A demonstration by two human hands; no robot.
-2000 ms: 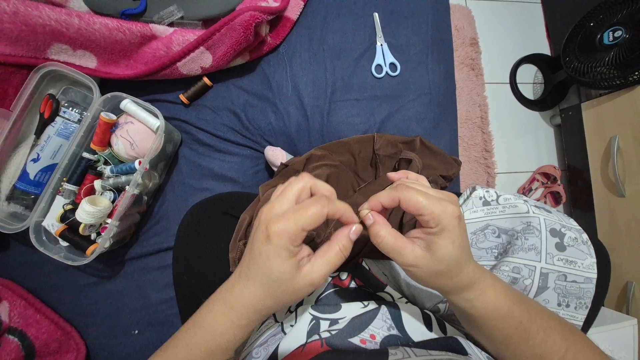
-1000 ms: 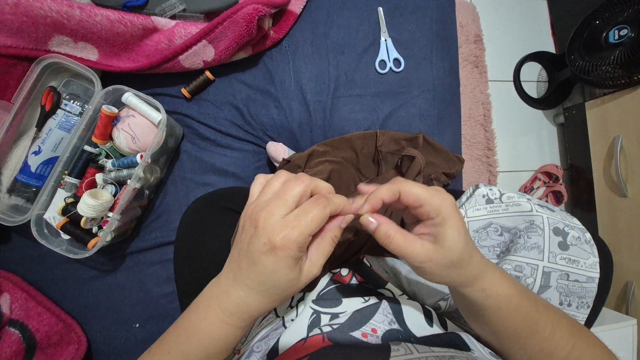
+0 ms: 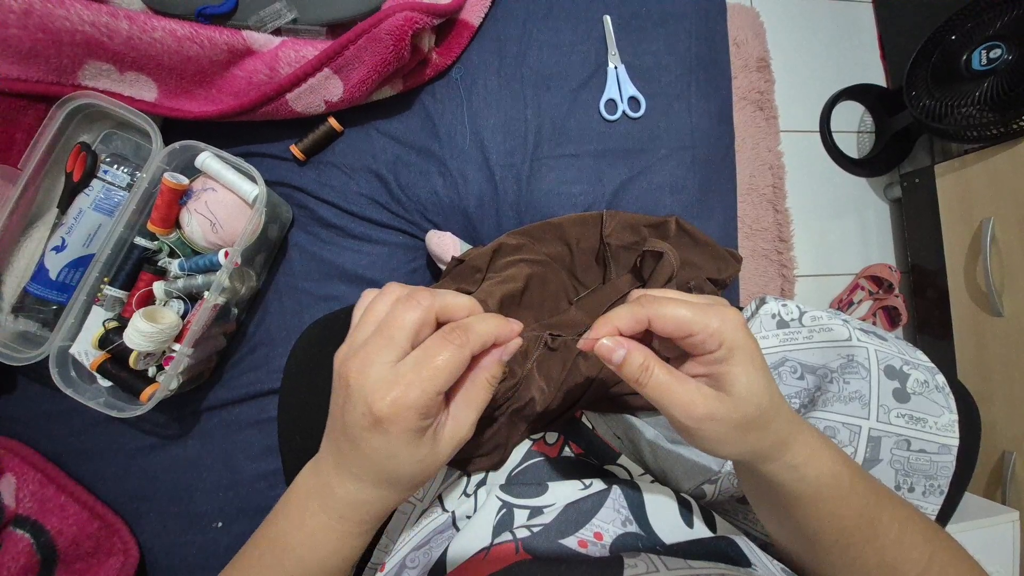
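Note:
Brown fabric with stitched seams and a narrow strap (image 3: 552,272) lies bunched across my lap. Above it my left hand (image 3: 424,368) pinches thumb against index finger; what sits between those fingertips is too small to tell. My right hand (image 3: 680,360), a short gap to the right, has thumb and index finger closed on a fine dark thread (image 3: 564,336) that shows between the hands. No needle can be made out. A spool of dark thread (image 3: 317,139) lies on the navy bed cover, and light-blue-handled scissors (image 3: 622,80) lie beyond the fabric.
At the left an open plastic box (image 3: 172,280) holds thread spools and a pink pincushion; its lid (image 3: 72,224) holds red-and-black scissors and a blue-labelled packet. A pink heart-patterned blanket (image 3: 240,64) lies at the top left. Right of the bed are a pink rug (image 3: 760,152), a fan (image 3: 960,72) and drawers (image 3: 980,320).
My hands were together, fingertips touching, one second ago; now they are apart, with thread visible between them. The spool and the blue-handled scissors have stayed on the bed.

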